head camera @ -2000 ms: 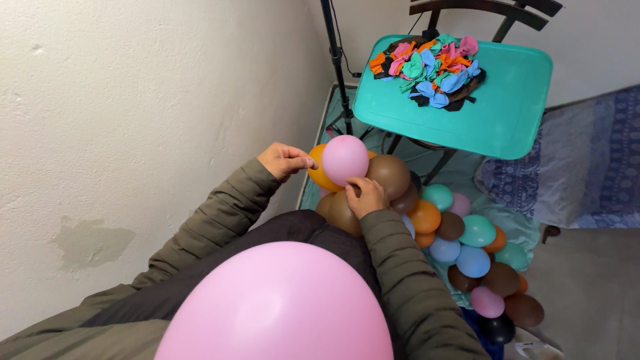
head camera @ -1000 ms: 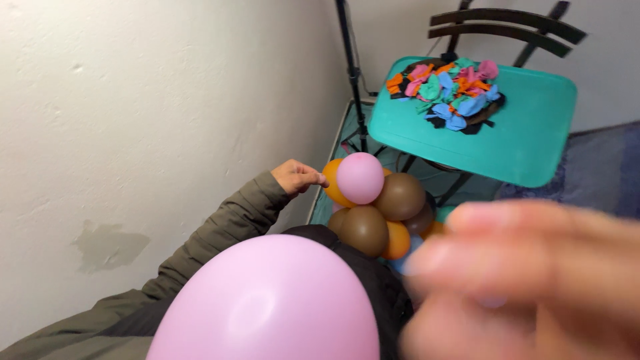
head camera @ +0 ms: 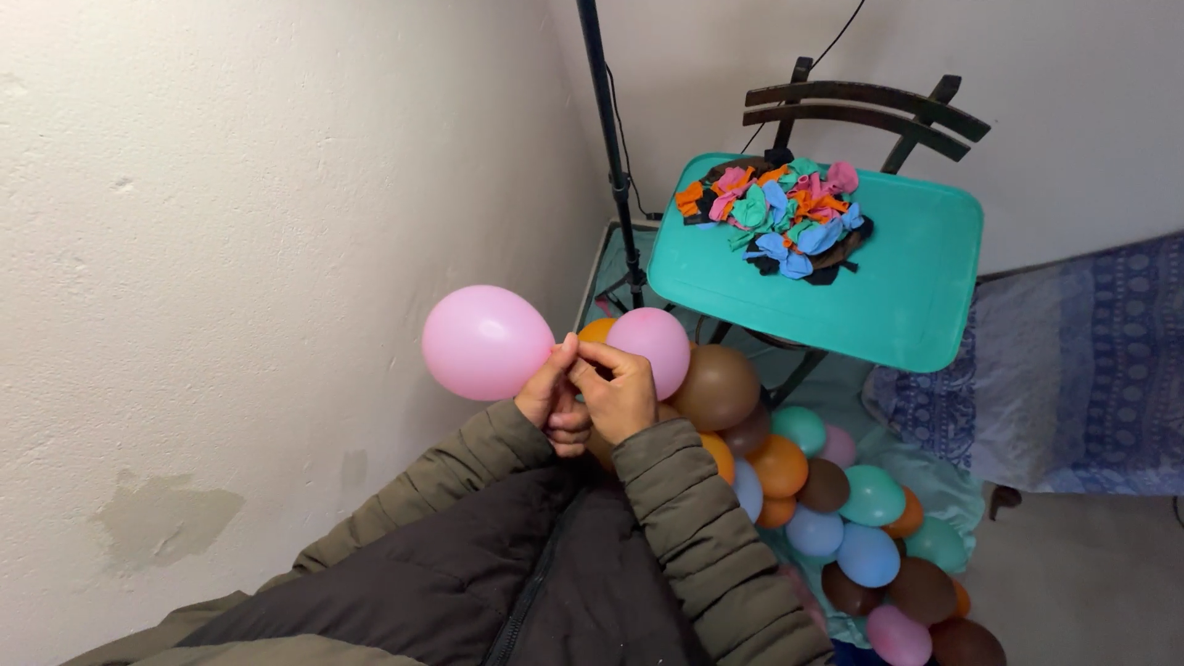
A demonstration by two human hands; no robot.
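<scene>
An inflated pink balloon (head camera: 487,342) points its neck toward my left hand (head camera: 555,393), whose fingers pinch it there. Close against it, my right hand (head camera: 618,388) also has thumb and fingertips together at the neck; the knot itself is too small to make out. Just behind the right hand is a second pink balloon (head camera: 650,347), beside an orange balloon (head camera: 597,331) and a brown balloon (head camera: 715,387). These belong to a bunch that trails down to the right, with teal, blue, orange, brown and pink balloons.
A turquoise tray (head camera: 916,277) in front of a dark slatted chair (head camera: 860,116) holds a pile of uninflated balloons (head camera: 777,217). A black stand pole (head camera: 610,139) rises near the wall corner. At right hangs a blue patterned cloth (head camera: 1091,370); the plastered wall (head camera: 231,231) is on my left.
The large pink balloon, low and close to the view before, is now up at the left by my hands. My right hand has gone from near the camera to beside my left hand.
</scene>
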